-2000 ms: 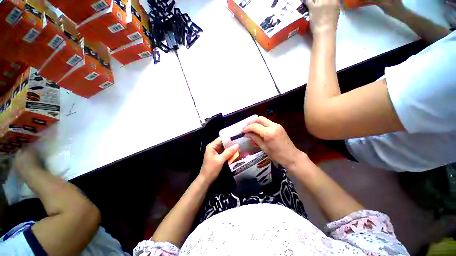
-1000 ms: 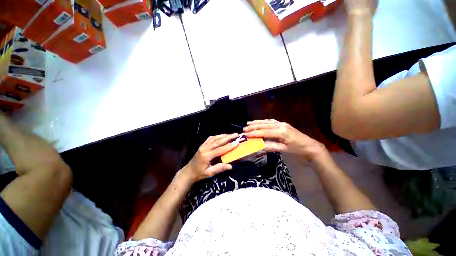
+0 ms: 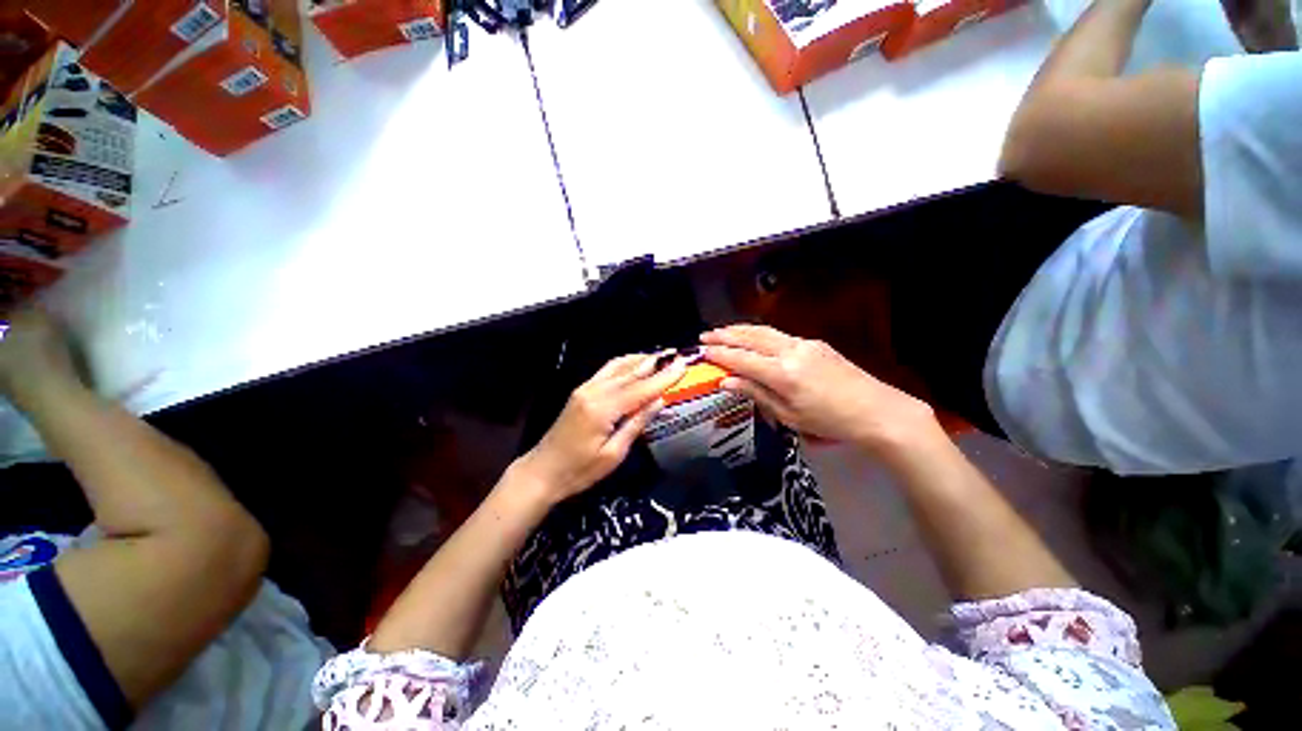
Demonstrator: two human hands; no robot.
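Observation:
A small retail box point(image 3: 703, 429) stands on my lap, its printed white side facing me and its orange top flap edge showing. My left hand point(image 3: 607, 421) holds its top from the left, fingers over the upper edge. My right hand point(image 3: 800, 383) holds the top from the right, fingertips near those of the left hand. A small dark piece shows between the fingertips at the box top; most of it is hidden by the fingers.
Orange boxes point(image 3: 229, 89) stand on the white table point(image 3: 429, 186) at the left. Black plastic handles point(image 3: 493, 14) lie at its top edge. More boxes point(image 3: 821, 40) lie right of centre. A neighbour's arm point(image 3: 150, 479) is at the left; another person's arm point(image 3: 1107, 136) is at the right.
The raised white flap seen two seconds ago is down. Since one second ago the box has tilted so its printed side shows more. The right neighbour's arm has moved up and right.

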